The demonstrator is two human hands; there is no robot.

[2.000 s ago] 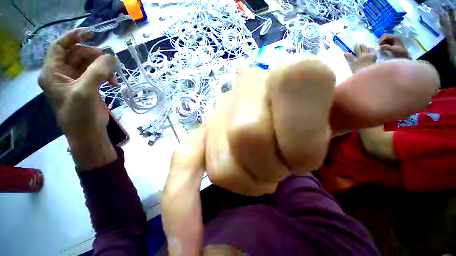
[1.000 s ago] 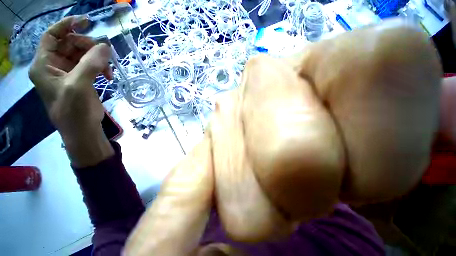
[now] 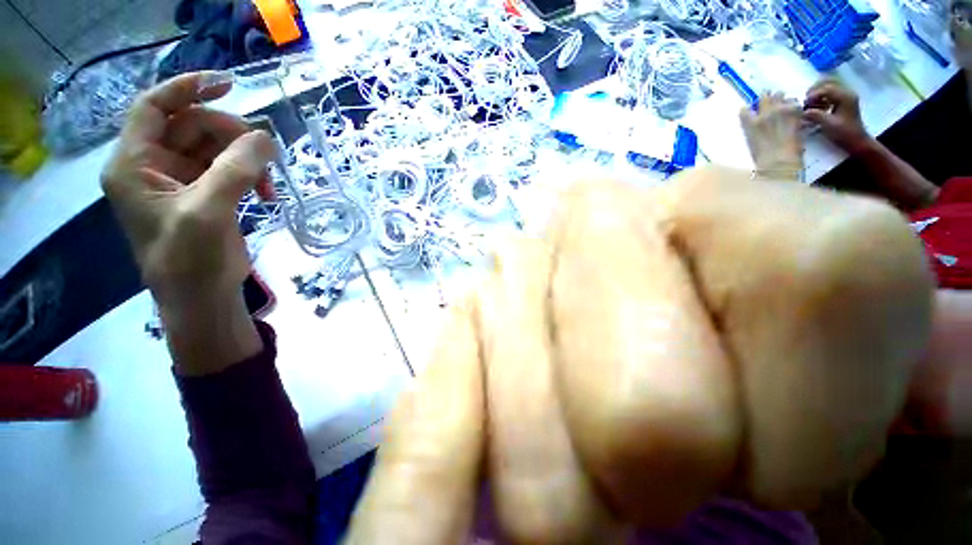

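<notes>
My left hand (image 3: pixel 192 181) is raised at the upper left, its thumb and fingers pinching the end of a white USB charging cable. The cable's round coil (image 3: pixel 328 224) hangs below and to the right of the fingers, in front of the heap. My right hand (image 3: pixel 661 351) is very close to the camera, large and blurred, fingers curled; whether it holds anything cannot be seen. A tangled heap of white coiled cables (image 3: pixel 426 138) lies on the white table beyond the hands. A small group of grey-metal plugs (image 3: pixel 320 290) lies at the heap's near edge.
A red-cased phone (image 3: pixel 257 295) lies partly behind my left wrist. A red flask (image 3: pixel 48 393) is at the left edge. A blue-and-white packet (image 3: pixel 624 133) lies beyond my right hand. A neighbour's hands (image 3: pixel 776 130) work at the right, near blue packaging (image 3: pixel 829 30). An orange roll (image 3: pixel 279 19) is at the back.
My right hand has shifted slightly right and down, and more of the blue-and-white packet and the neighbour's hands shows. My left hand still holds the cable. The whole view has shifted slightly.
</notes>
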